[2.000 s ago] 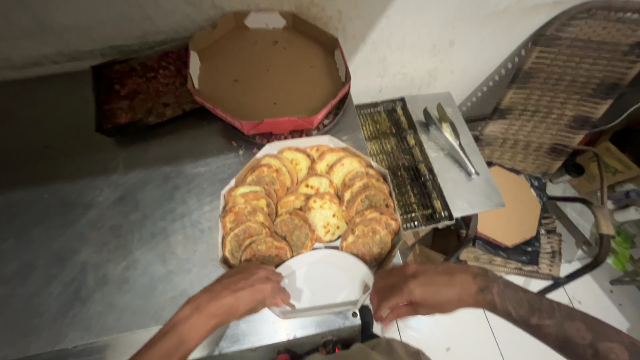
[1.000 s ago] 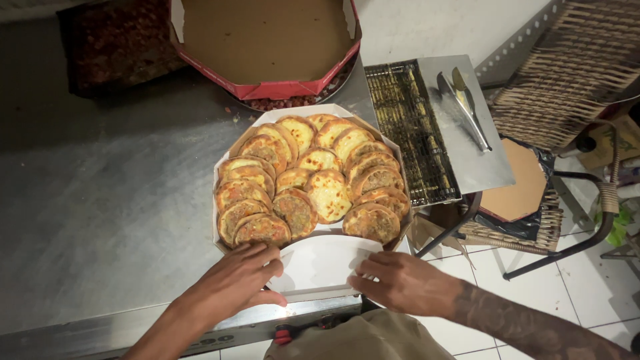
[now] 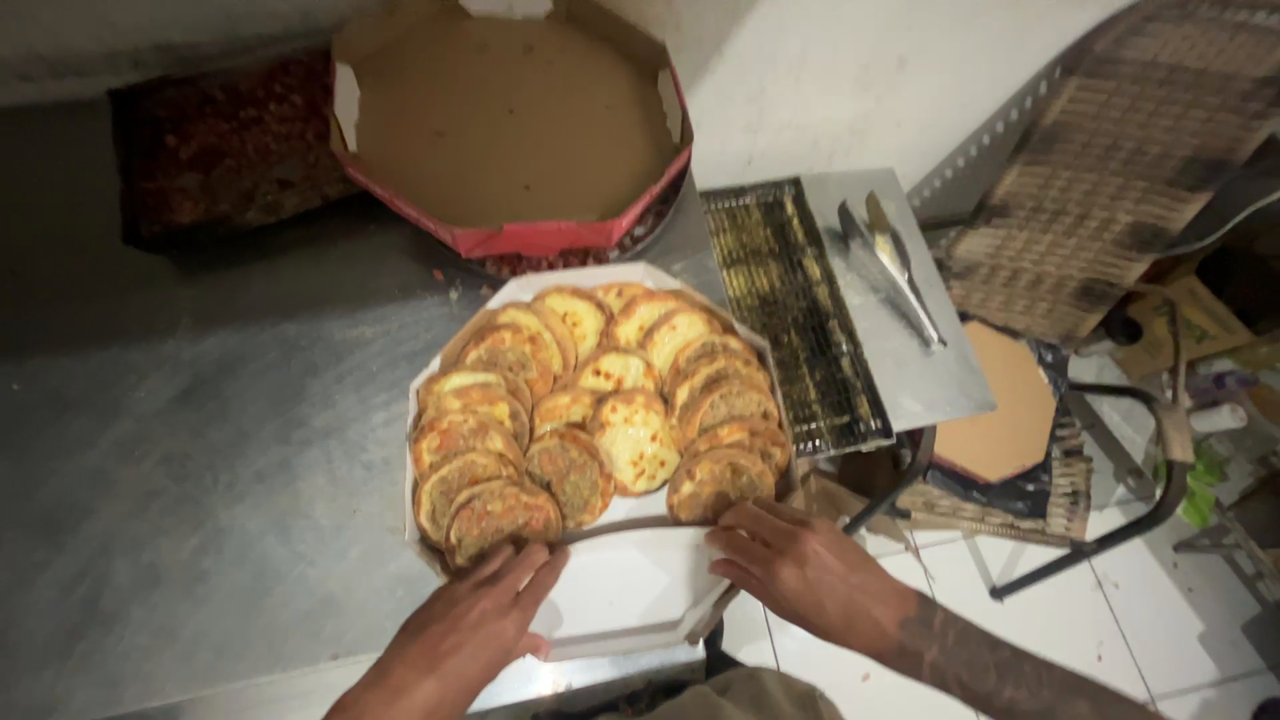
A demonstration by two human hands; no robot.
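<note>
An octagonal cardboard box (image 3: 412,470) on the metal counter holds several rows of small round open-faced pastries (image 3: 635,440), some cheese-topped and some meat-topped. A white cardboard flap (image 3: 630,585) lies along the box's near side. My left hand (image 3: 480,610) rests on the flap's left part, fingertips beside the nearest pastry. At the flap's right end is my right hand (image 3: 800,560), its fingers bent over the edge close to another pastry. Whether either hand pinches the cardboard cannot be told.
Behind stands a red-sided octagonal box (image 3: 540,235) with a bare cardboard inside, on a round tray of dark red food. A dark tray (image 3: 230,150) is at the back left. On the right are a wire rack (image 3: 800,310), metal tongs (image 3: 905,280) and a woven chair (image 3: 1090,180) holding a cardboard octagon (image 3: 995,410).
Both hands have moved along the flap from its near corners up toward the pastries. The flap stays at the near side of the box.
</note>
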